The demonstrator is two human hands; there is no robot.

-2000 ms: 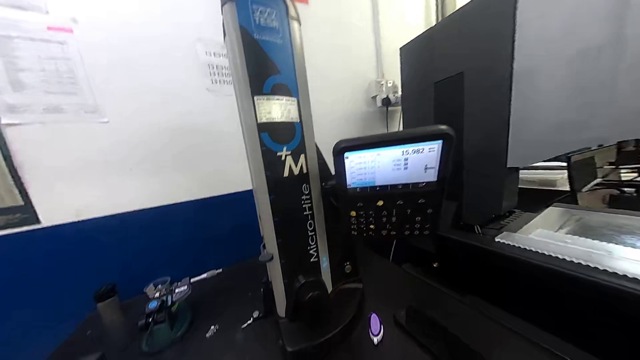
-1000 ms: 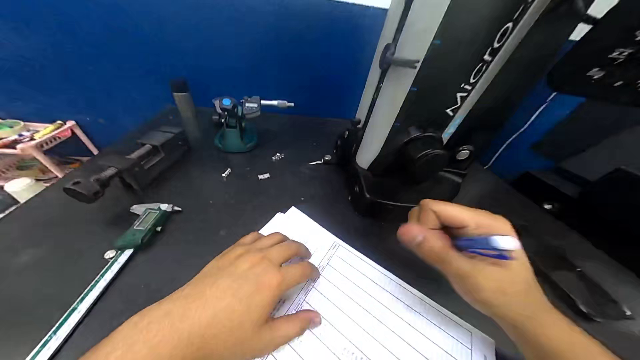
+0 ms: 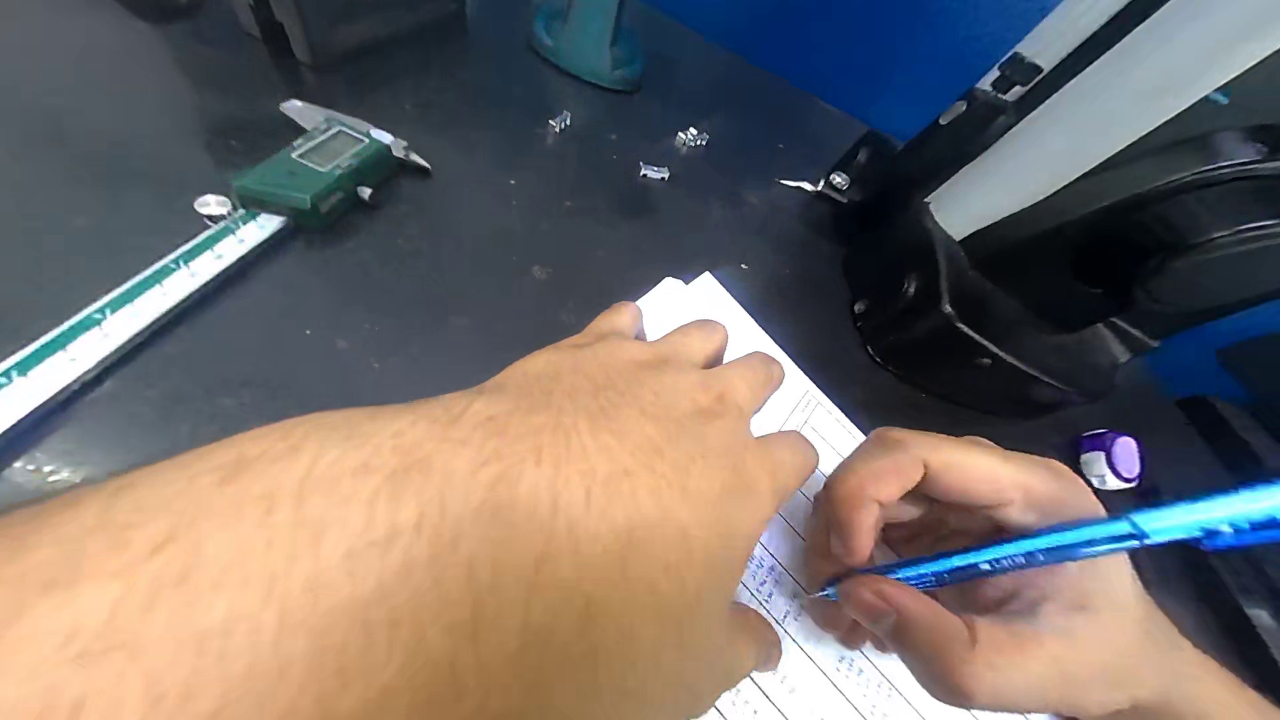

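Note:
My left hand [image 3: 640, 470] lies palm down across the printed form sheets [image 3: 725, 320], its fingers a little apart and holding nothing. Between the thumb and fingers of my right hand [image 3: 960, 560] is a blue ballpoint pen [image 3: 1060, 535], its tip at the paper. Rows of handwriting in blue show on the ruled sheet beside the tip. Much of the paper is hidden under both hands. Beyond my left forearm lies a green digital caliper [image 3: 320, 165].
Several small metal parts [image 3: 654, 172] lie beyond the paper. The black base of the height gauge [image 3: 980, 340] stands at right, with a purple and white object [image 3: 1110, 459] near it. A teal stand base [image 3: 590, 45] is at the back.
The view has come down closer to the paper. My right hand, raised with the pen a second ago, is now lower, with the pen tip at the sheet. My left hand stays on the paper.

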